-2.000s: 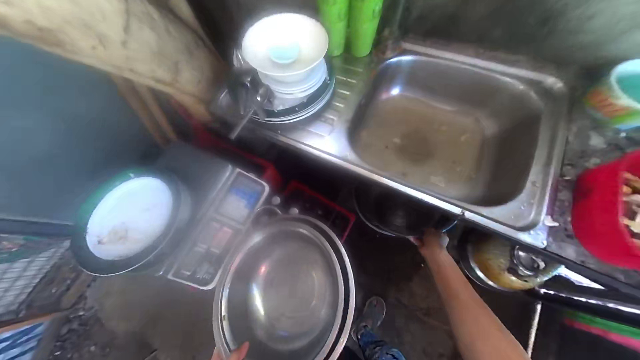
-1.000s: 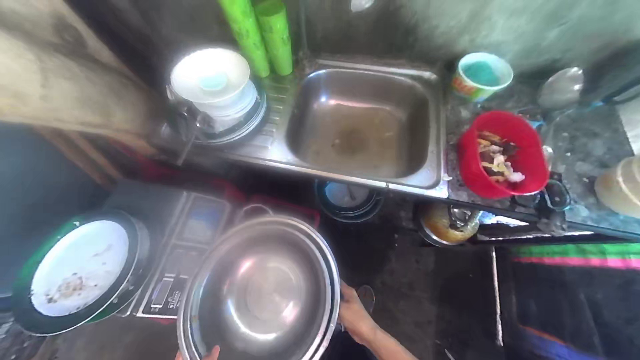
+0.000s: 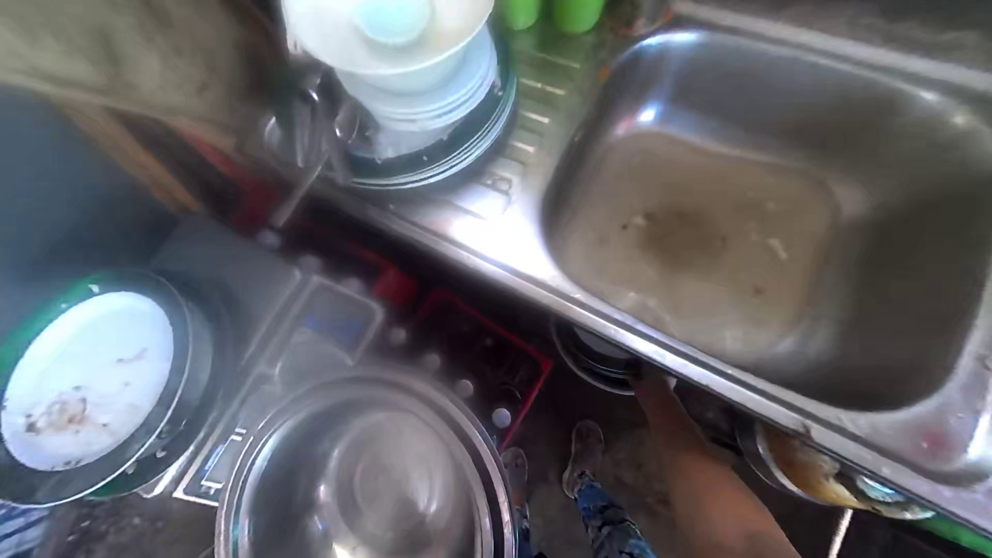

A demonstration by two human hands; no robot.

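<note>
Under the front edge of the steel sink (image 3: 682, 232), my right hand (image 3: 649, 381) reaches to the rim of a dark round vessel (image 3: 593, 353). The sink edge and shadow hide most of its fingers, so its grip is unclear. My left hand is out of view. Nested wide steel basins (image 3: 387, 480) fill the lower middle, left of my right forearm, with their bottom part cut off by the frame. Cloudy water with food bits lies in the sink.
A white bowl (image 3: 434, 46) tops stacked plates on the drainboard, beside green cups (image 3: 577, 12) and cutlery (image 3: 310, 132). A soiled white plate (image 3: 93, 380) sits at left, near a red crate (image 3: 535, 387). Another pan (image 3: 806, 465) holds yellowish contents below the sink's right side.
My right hand has moved from beside the steel basins to the dark vessel under the sink. My left fingertips, earlier at the basins' lower edge, are out of view. The view has shifted.
</note>
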